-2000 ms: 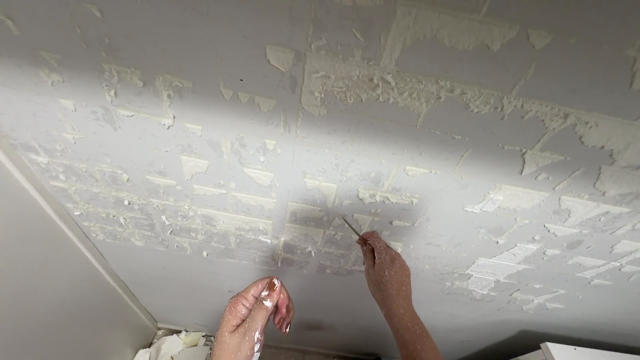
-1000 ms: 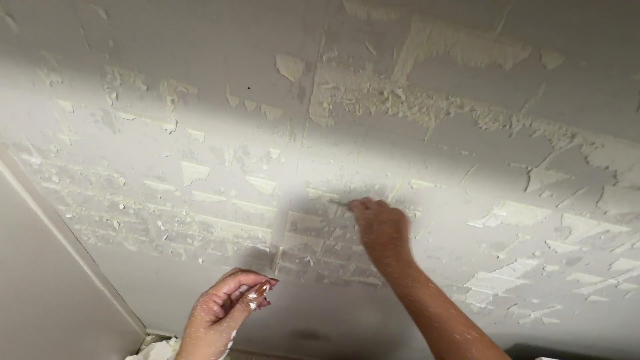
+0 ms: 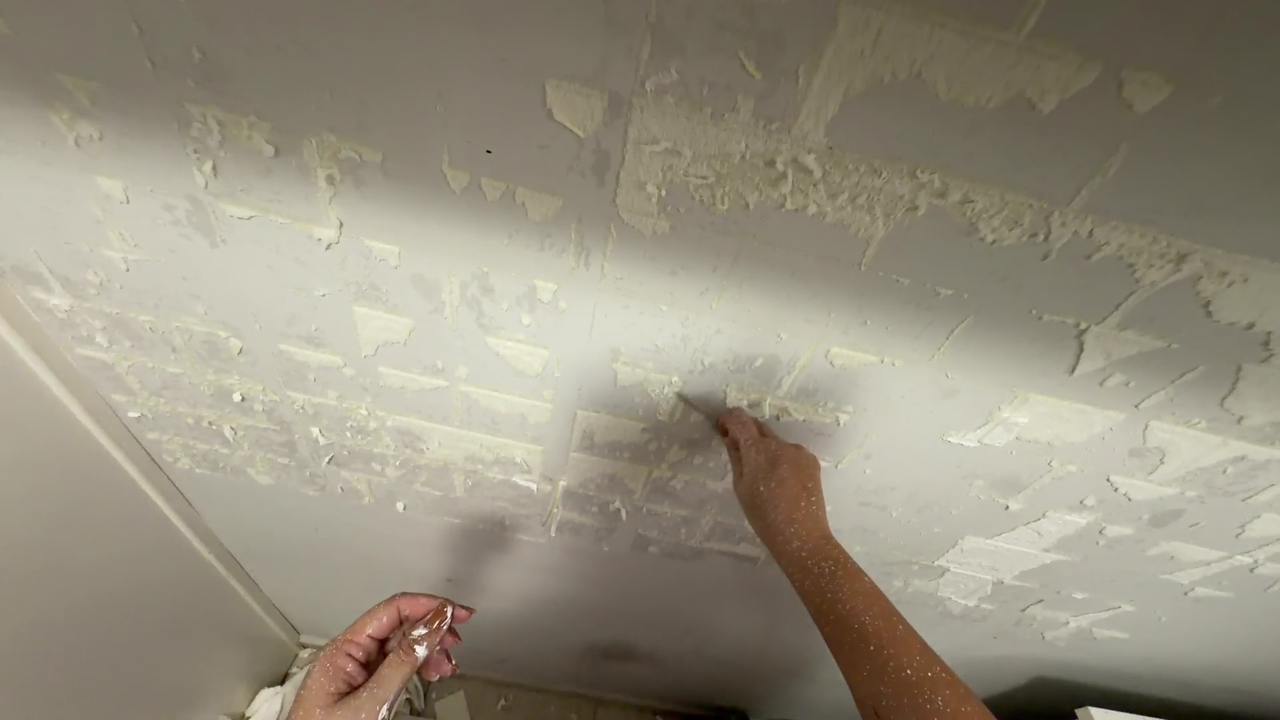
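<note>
My right hand (image 3: 780,475) grips a thin scraping tool (image 3: 697,404), only its narrow metal-looking end showing past the fingers. The tool's tip meets a pale patch of residue (image 3: 645,376) on the grey-white wall surface (image 3: 640,620). Low and left of it, my left hand (image 3: 385,650) is held away from the surface, its fingers curled together, with white paste-like smears on thumb and fingertips; whether anything is pinched between them I cannot tell. White specks dot my right hand and forearm. Thin, ragged cream-coloured patches cover much of the surface in rows.
A pale panel with a raised edge (image 3: 150,480) borders the surface at left. White crumpled scraps (image 3: 275,698) lie in the bottom left corner, behind my left hand. A thick, rough band of residue (image 3: 800,180) runs across the upper right. A white edge (image 3: 1110,714) shows at the bottom right.
My right hand has kept working with the tool over the middle patches, shifting left and then back right. My left hand stays low, its fingers having turned a little.
</note>
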